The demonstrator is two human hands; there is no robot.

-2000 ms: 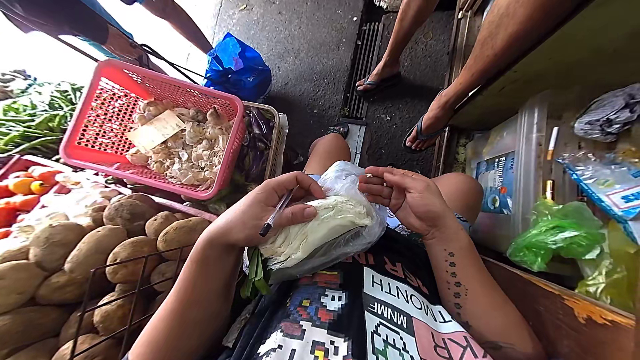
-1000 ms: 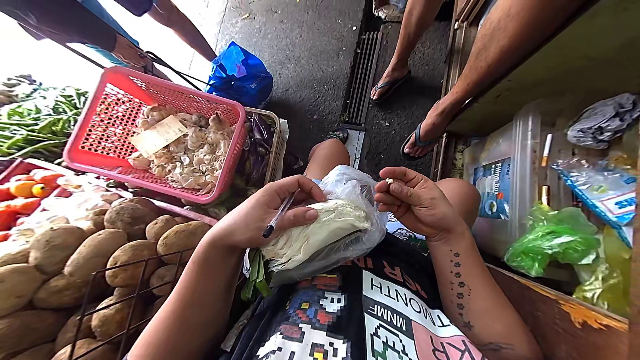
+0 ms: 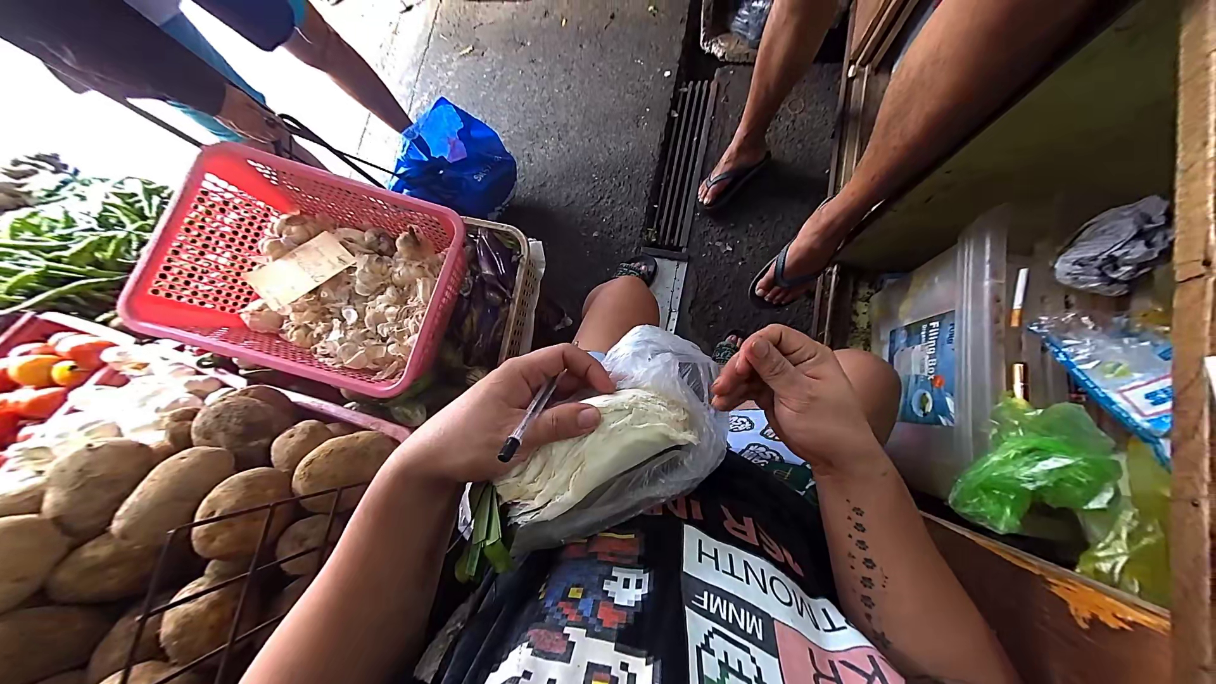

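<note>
My left hand (image 3: 518, 413) holds a pen (image 3: 528, 418) between its fingers, dark end pointing down, and its fingertips rest on a pale bundle (image 3: 608, 442), perhaps a leafy vegetable. The bundle lies in a clear plastic bag (image 3: 665, 366) on my lap, and green leaf ends (image 3: 486, 532) stick out at its lower left. Just right of the bag is my right hand (image 3: 793, 389), raised with curled fingers close to the thumb; whether something small is pinched there is unclear.
A pink basket of garlic (image 3: 432, 356) stands at the left, above potatoes (image 3: 242, 513), tomatoes (image 3: 38, 370) and green beans (image 3: 76, 237). Eggplants (image 3: 489, 285) and a blue bag (image 3: 456, 161) lie beyond. Another person's sandalled feet (image 3: 736, 171) are ahead. A green plastic bag (image 3: 1035, 465) and a plastic container (image 3: 921, 351) sit right.
My right hand's fingers have shifted: a second ago thumb and fingertips were pinched together, now the fingers are curled beside the thumb. My left hand stays on the bundle with the pen.
</note>
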